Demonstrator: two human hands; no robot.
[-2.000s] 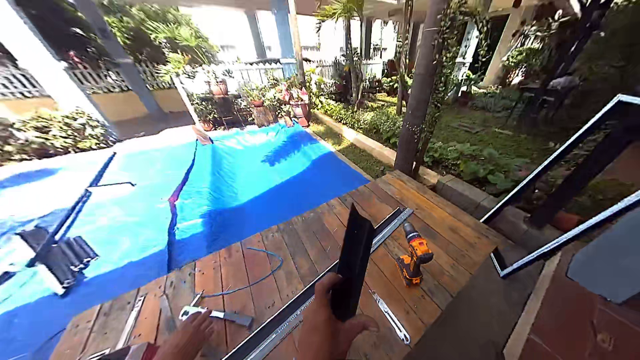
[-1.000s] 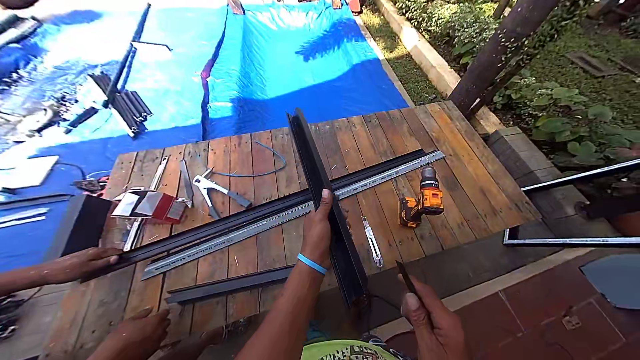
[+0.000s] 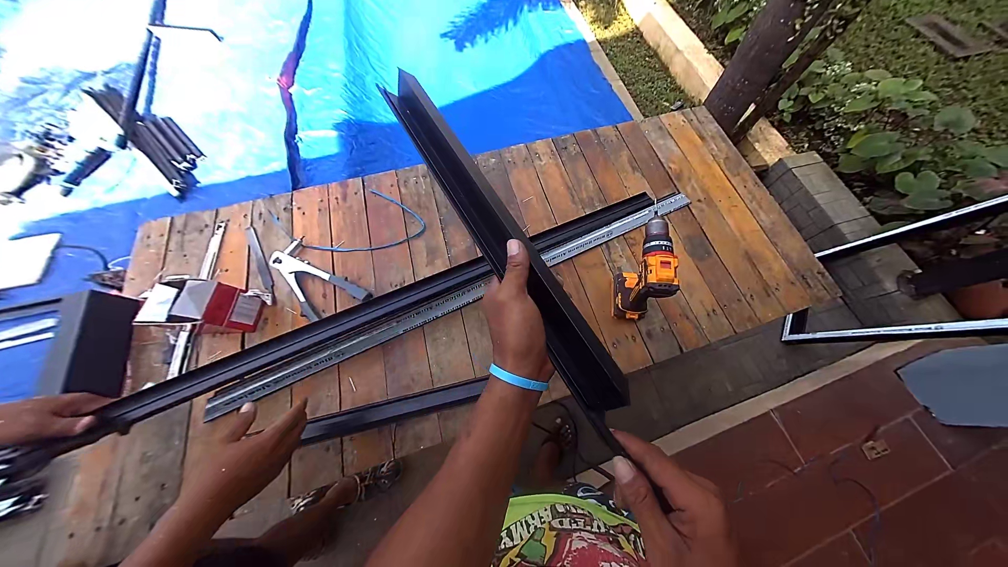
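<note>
My left hand (image 3: 516,323), with a light blue band at the wrist, grips a black metal channel profile (image 3: 480,213) held aslant above the wooden platform. At its lower end my right hand (image 3: 669,496) pinches a thin black strip (image 3: 605,437) that meets the channel's end; whether the strip is inside it cannot be told. Beneath the channel, a long black profile (image 3: 378,303) and a silver aluminium strip with printing (image 3: 441,307) lie across the boards. A shorter black profile (image 3: 394,409) lies nearer me. An orange and black cordless drill (image 3: 650,272) stands to the right.
A co-worker's hand (image 3: 55,417) holds the long profile's left end; another hand (image 3: 260,449) is beside it. White-handled pliers (image 3: 311,276), a red and white box (image 3: 209,303) and a blue wire (image 3: 394,246) lie on the wooden platform (image 3: 732,236). Black-and-white frame pieces (image 3: 906,329) are at right.
The view has tilted down since the first frame. My right hand, not visible two seconds ago, is now at the channel's lower end with the thin strip. The co-worker's hands have come to the long profile's left end.
</note>
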